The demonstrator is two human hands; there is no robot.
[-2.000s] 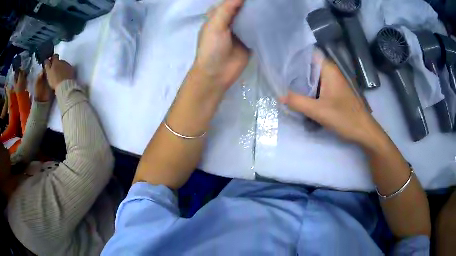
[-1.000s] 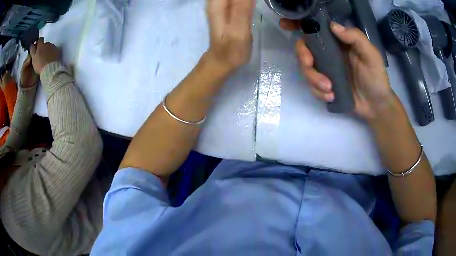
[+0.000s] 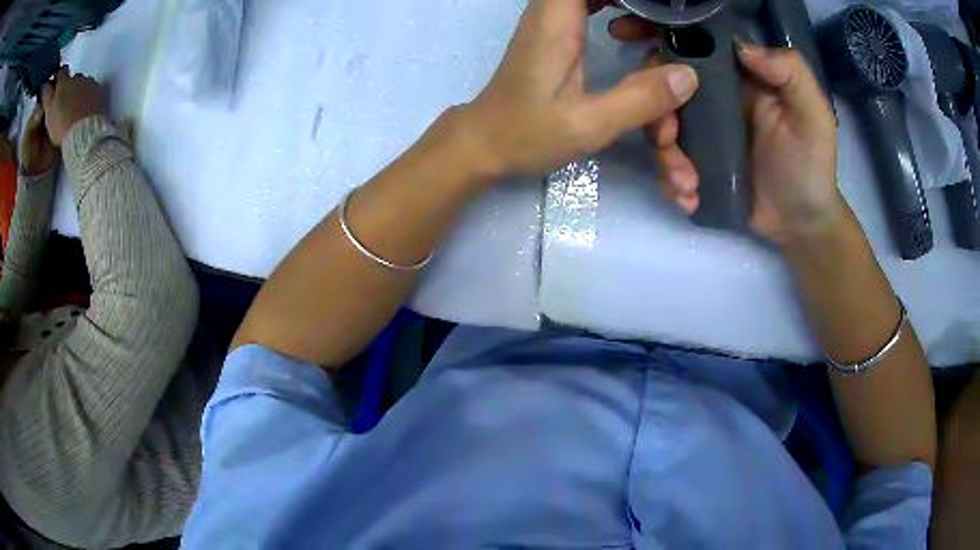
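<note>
A dark grey handheld blower point(image 3: 718, 161) is held above the white bench at the top right of centre. Its round head is cut off by the top edge. A dark oval panel shows high on the handle. My right hand point(image 3: 790, 150) is wrapped around the handle, fingertips showing on its left side. My left hand point(image 3: 559, 102) reaches in from the left, its thumb tip at the handle just below the oval panel. The left fingers go up towards the head and are partly out of the picture, so their hold cannot be told.
More grey blowers point(image 3: 897, 161) lie at the right, with a white sleeve point(image 3: 937, 118) among them. A crumpled translucent sleeve point(image 3: 204, 54) lies at the upper left. Shiny tape point(image 3: 573, 204) covers the sheet's seam. A coworker's sleeved arm point(image 3: 129, 236) is at the left.
The translucent sleeve held two seconds ago is gone from my hands. The blower appeared in my right hand. My left hand has since moved right, bringing its thumb to the handle.
</note>
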